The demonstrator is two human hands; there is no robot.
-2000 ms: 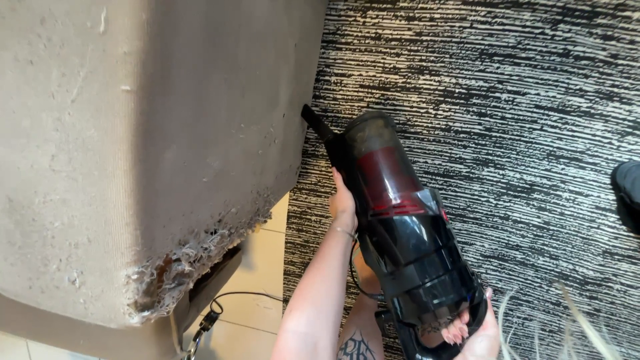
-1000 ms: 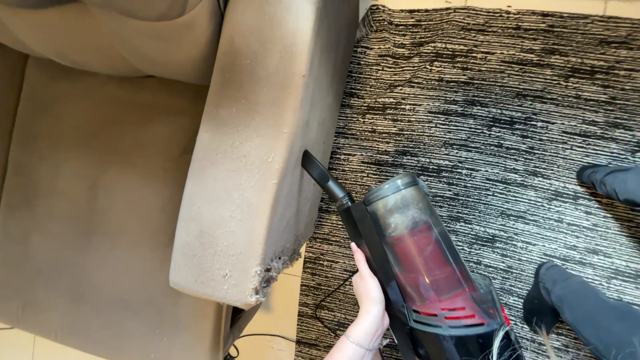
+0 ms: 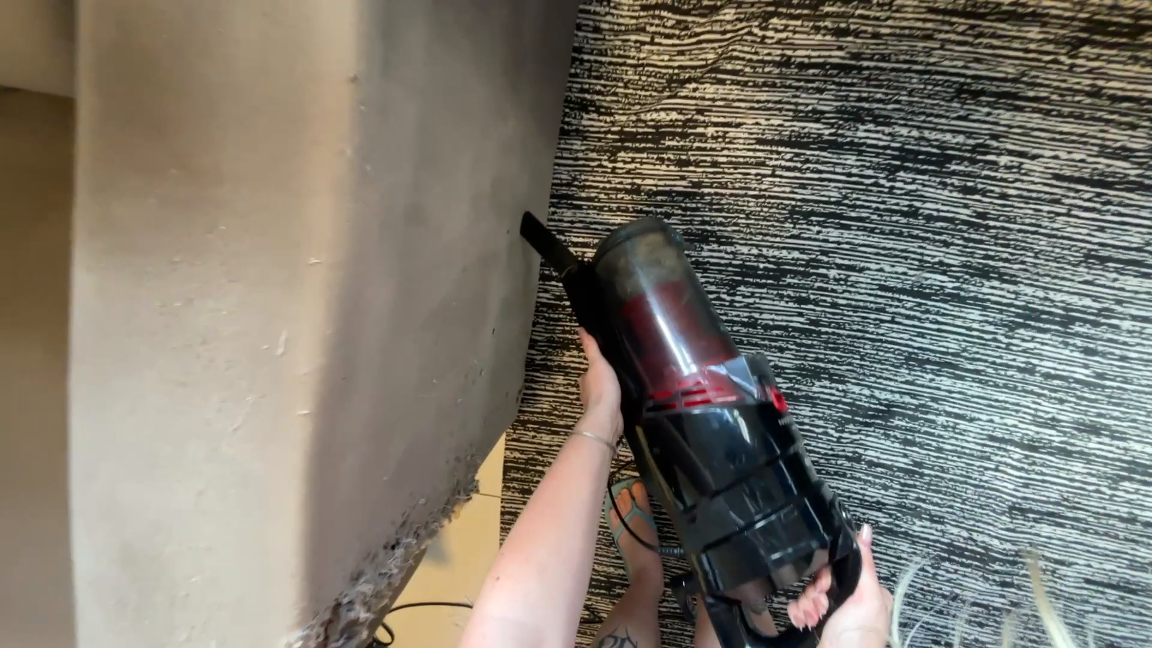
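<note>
A black and red handheld vacuum cleaner (image 3: pixel 711 414) with a clear dust bin is held in both hands over the rug. My left hand (image 3: pixel 600 382) supports the body along its left side, below the nozzle; part of the palm is hidden behind it. At the lower right my right hand (image 3: pixel 841 598) is closed around the rear handle. The black crevice nozzle (image 3: pixel 547 243) points up and left, at the outer side of the beige sofa arm (image 3: pixel 270 297); whether it touches the fabric I cannot tell. Bits of lint or thread lie on the fabric.
The arm's lower corner has shredded upholstery (image 3: pixel 387 562). A black and white striped rug (image 3: pixel 882 225) covers the floor, beside light tiles (image 3: pixel 468 540). A black cord (image 3: pixel 432 605) lies near the sofa, and a foot in a flip-flop (image 3: pixel 634 513) stands under the vacuum.
The view has shifted closer to the sofa arm since one second ago. The two dark-clad feet on the rug at the right are out of view. Both hands still hold the vacuum.
</note>
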